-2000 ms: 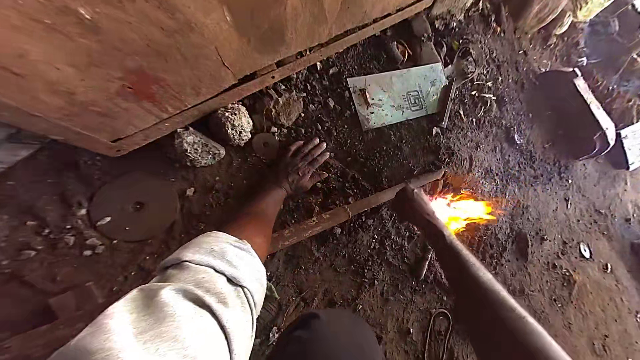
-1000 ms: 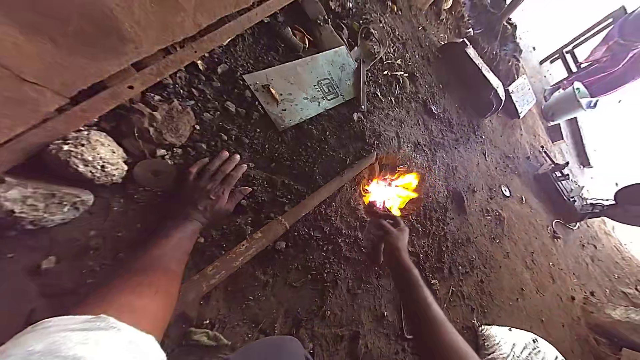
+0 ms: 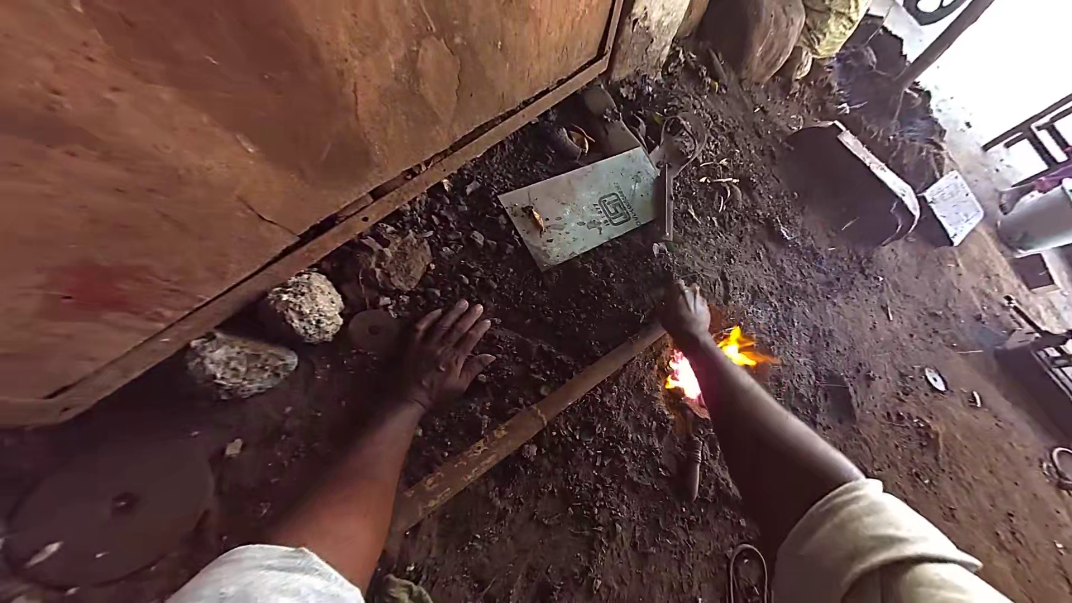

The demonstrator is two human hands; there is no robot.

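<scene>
Palm down on the dark, charcoal-strewn ground, my left hand has its fingers spread and holds nothing. A rusty metal pipe runs diagonally between my arms, its far end beside a small fire burning in the ground. My right hand is past the pipe's end, just above the fire, with its fingers curled; whether it grips anything is hidden. My right forearm crosses over the flames. Near the fire lies a dark rod-like handle. Beyond my hands lies a flat printed metal sheet.
A large rusty panel stands along the left. Pale rough stones and a small disc lie by its foot, a large round disc nearer. At right are a curved metal piece and a bucket.
My right hand has moved from the near side of the fire to beyond it, by the pipe's far end. My left hand stays spread on the ground. The view has shifted.
</scene>
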